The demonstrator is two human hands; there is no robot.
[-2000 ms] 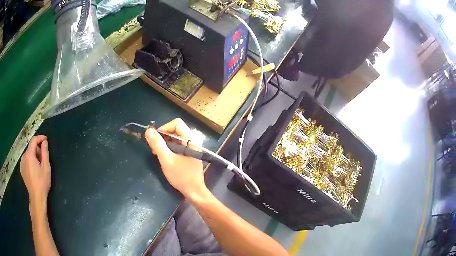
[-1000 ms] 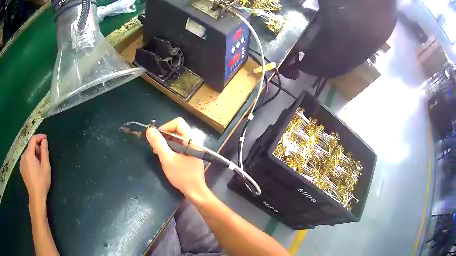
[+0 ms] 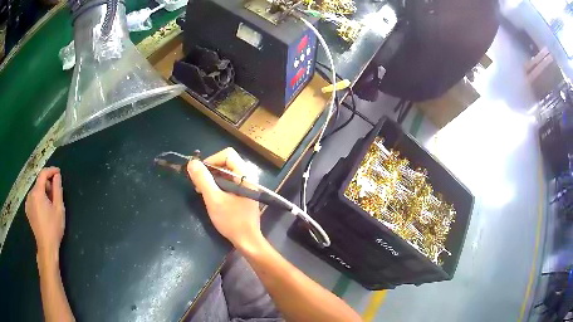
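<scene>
My right hand (image 3: 227,200) holds a soldering iron (image 3: 242,188) like a pen, over the dark green bench mat (image 3: 135,233). Its thin tip and curved solder guide point left and touch nothing that I can make out. A pale feed tube (image 3: 295,209) loops behind the hand and up to the soldering station (image 3: 251,53). My left hand (image 3: 47,201) rests at the mat's left side near the pale edge rail, fingers curled together. I see nothing in it, though its palm side is partly hidden.
A clear fume funnel (image 3: 113,82) hangs at the upper left. The iron stand (image 3: 204,72) and cleaning tray (image 3: 235,105) sit on a wooden board (image 3: 276,135). A black crate (image 3: 389,251) of gold strips stands right of the bench. A dark-clothed person (image 3: 440,44) is beyond.
Clear plastic bags with white contents have come into view behind the funnel on the green surface. My right hand and the iron have shifted very slightly right. My left hand is almost unmoved.
</scene>
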